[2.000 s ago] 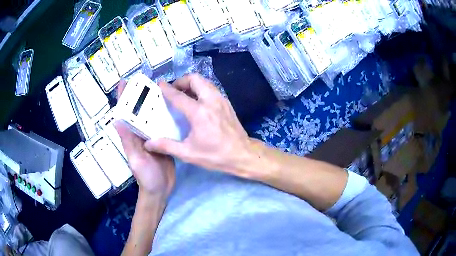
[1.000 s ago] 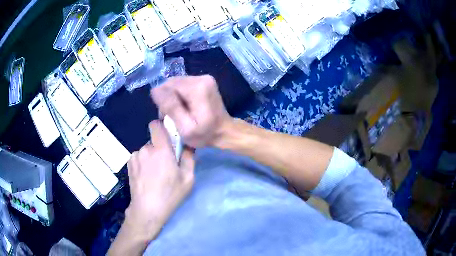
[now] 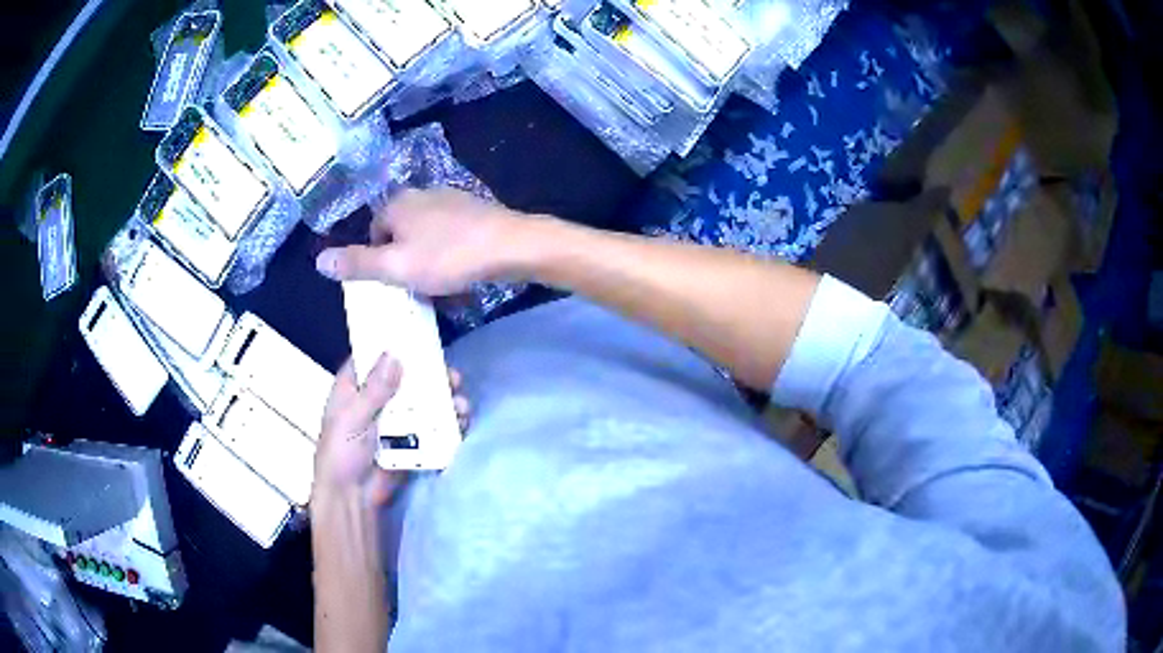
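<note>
A white power bank (image 3: pixel 406 351) lies lengthwise in my left hand (image 3: pixel 357 427), its end with the dark slot towards me. My left thumb rests on its face and fingertips show at its right edge. My right hand (image 3: pixel 434 242) is at its far end, thumb pointing left; its fingers partly hide that end, and whether they grip it is unclear. Plain white covers (image 3: pixel 277 370) with dark slots lie on the black surface to the left. Open shells (image 3: pixel 281 124) with white centres and yellow strips lie in an arc beyond my hands.
A grey box with red and green buttons (image 3: pixel 121 517) stands at the lower left. Clear plastic bags (image 3: pixel 427 160) lie under and around the shells. Small white scraps (image 3: pixel 765 191) litter the blue floor. Brown cartons (image 3: pixel 982 153) stand at the right.
The power bank was edge-on between both hands; now it lies face-up in my left hand. My right hand has opened somewhat and moved to its far end. The view has shifted.
</note>
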